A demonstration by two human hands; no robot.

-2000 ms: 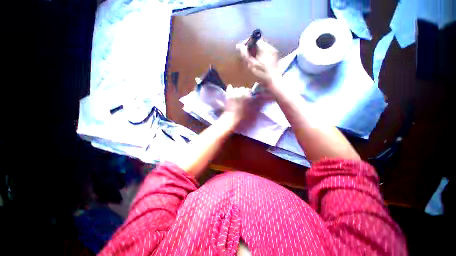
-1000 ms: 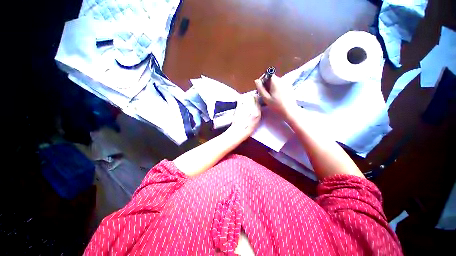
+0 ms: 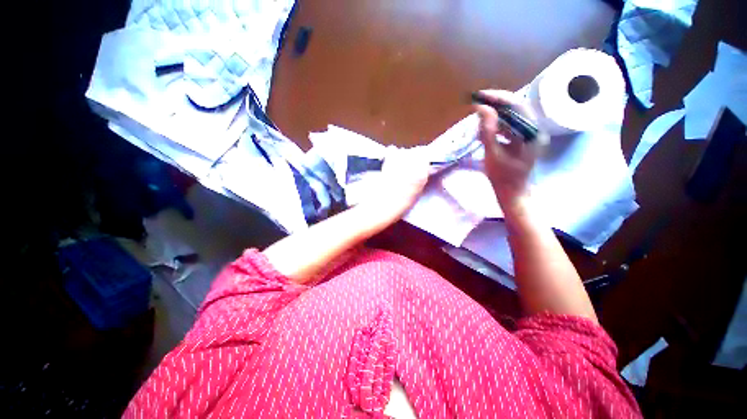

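My right hand (image 3: pixel 509 151) holds a thick dark marker pen (image 3: pixel 518 123), tilted, just left of the white roll. My left hand (image 3: pixel 397 184) lies flat on pale plain fabric (image 3: pixel 446 206) near the table's front edge; it is glaring white and its fingers are hard to make out. The fabric runs on under the roll at the right. Whether the left hand grips the fabric cannot be told.
A white roll (image 3: pixel 580 92) with a dark hole stands on the fabric. Quilted fabric and layered pale pieces (image 3: pixel 176 98) lie at the left. A small dark object (image 3: pixel 302 41) is on the brown table (image 3: pixel 368 82). Offcuts (image 3: pixel 658 135) lie at the right.
My right hand has moved right with the pen, away from my left hand, and the pen has turned from nearly upright to slanting. My left hand stays on the fabric.
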